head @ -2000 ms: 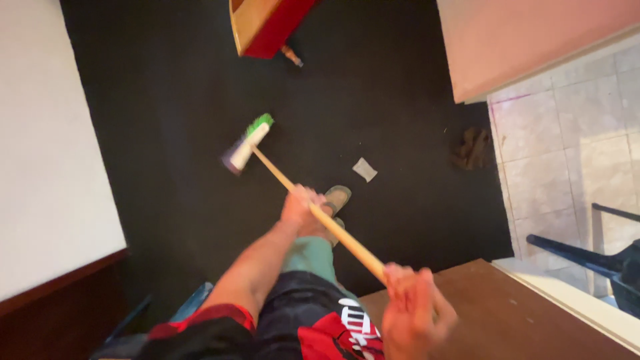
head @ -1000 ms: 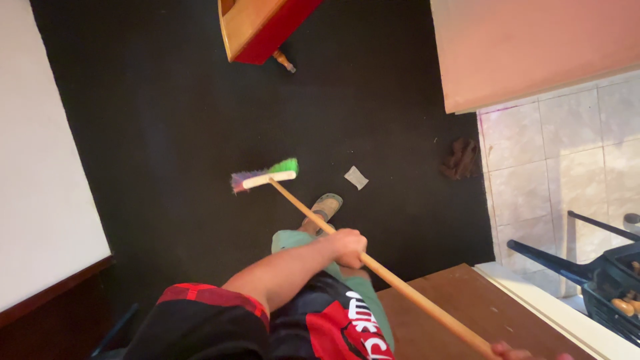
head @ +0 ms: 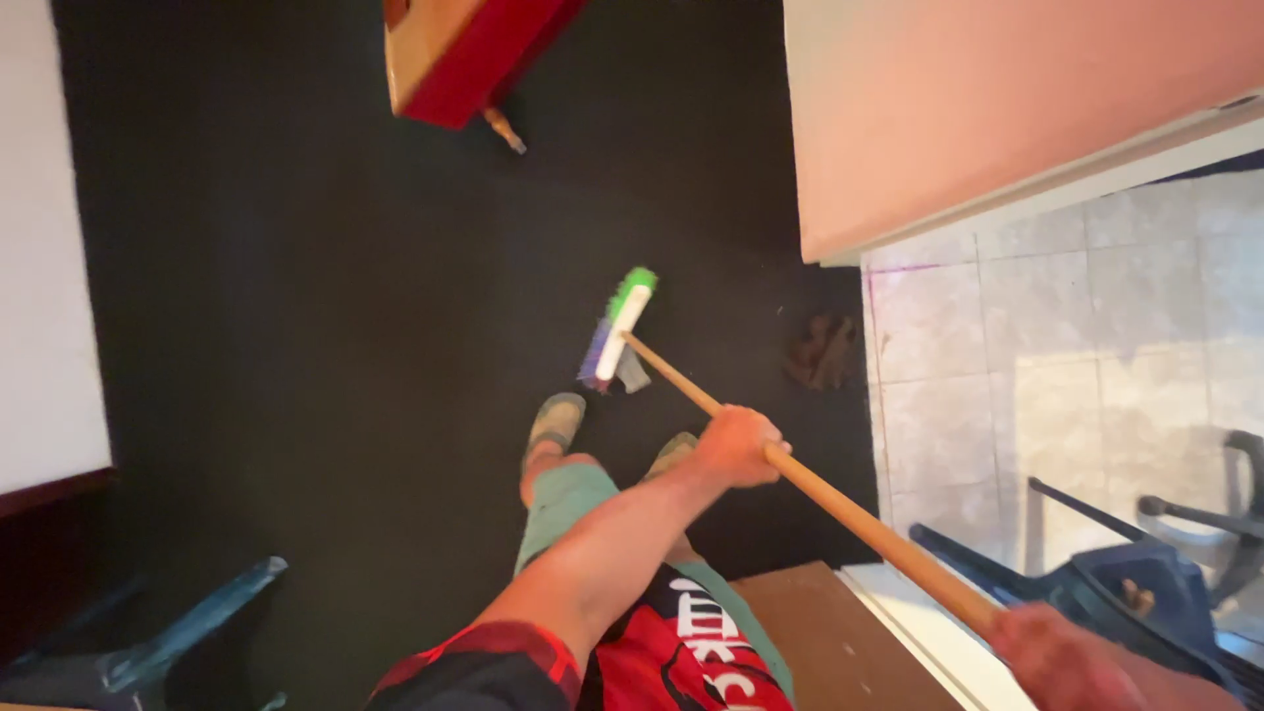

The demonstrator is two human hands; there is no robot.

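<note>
My left hand (head: 739, 446) is closed around the middle of the wooden handle of a push broom (head: 624, 314). Near the handle's upper end, at the lower right, my right hand (head: 1066, 657) grips it and looks blurred. The broom head, a white block with green and purple bristles, rests on the dark floor (head: 296, 296) ahead of my feet. A small pale scrap (head: 632, 371) lies against the head, partly covered by it. Right of the handle is a brown crumpled pile (head: 822, 353), close to the tiles.
Red and wooden furniture with a turned leg (head: 505, 129) stands at the top. A pink wall (head: 987, 109) borders light tiles (head: 1047, 415) on the right. Dark blue plastic chairs (head: 1116, 583) are at the lower right, another blue leg (head: 197, 622) at lower left. A brown board (head: 839, 642) lies beside me.
The broom head has swung right, from open floor to the pale scrap, which lay uncovered before. Both hands have stayed on the handle. A second foot now shows.
</note>
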